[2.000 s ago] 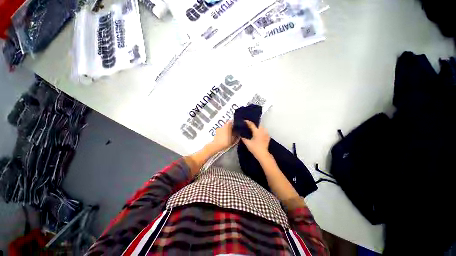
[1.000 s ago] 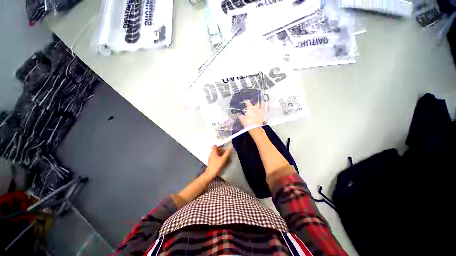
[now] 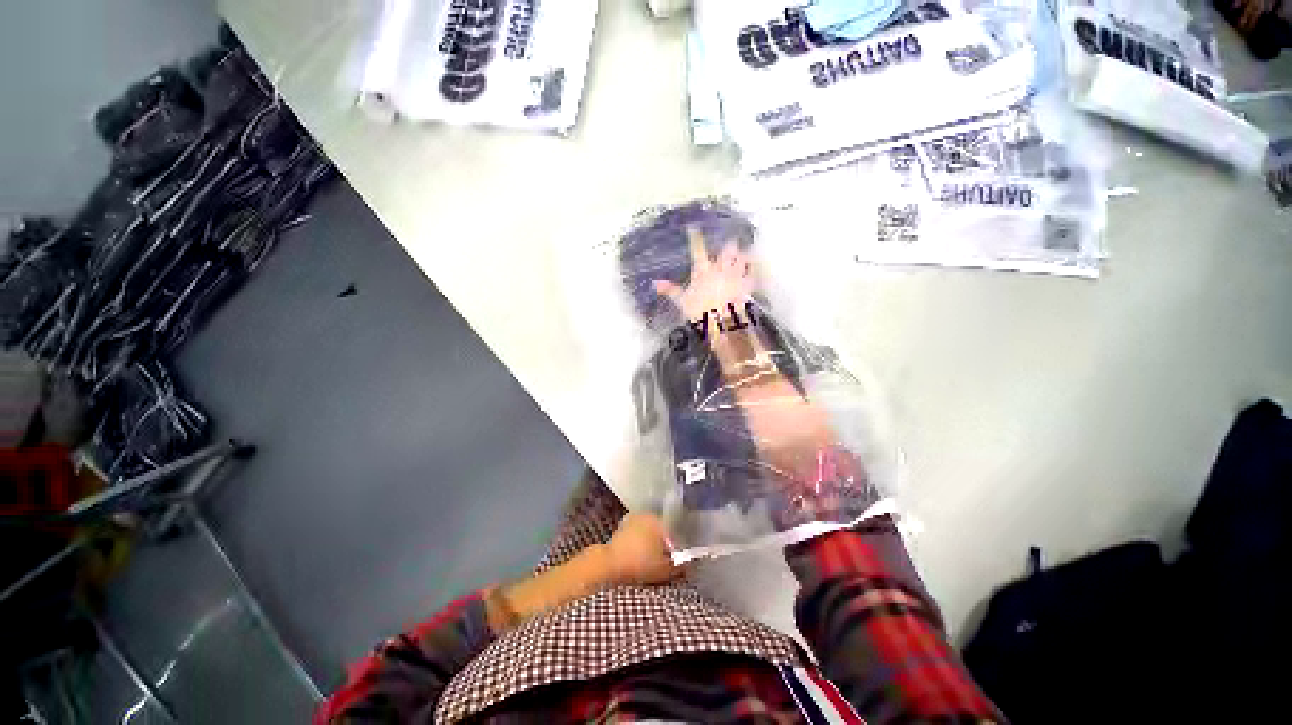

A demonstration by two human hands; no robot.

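Observation:
A clear printed garment polybag point(image 3: 864, 411) lies in front of me with its mouth toward my body. The folded dark garment point(image 3: 694, 425) is inside it, looking grey under the film, with a small white logo near the bag mouth. My right hand point(image 3: 716, 283) and forearm are inside the bag, fingers spread on top of the garment's far end. My left hand point(image 3: 645, 550) is at the left corner of the bag mouth and pinches its edge; the fingertips are partly hidden.
Stacks of printed polybags point(image 3: 879, 92) lie along the far side of the white table point(image 3: 482, 234). An unpacked black garment pile point(image 3: 1134, 609) is at lower right. Finished bagged goods point(image 3: 156, 241) lie on the floor at left, beyond the table edge. A metal frame point(image 3: 184, 475) stands at lower left.
The garment, partly outside the bag a second ago, is now inside it. My right arm has moved deeper into the bag. The view has shifted, moving the table items rightward.

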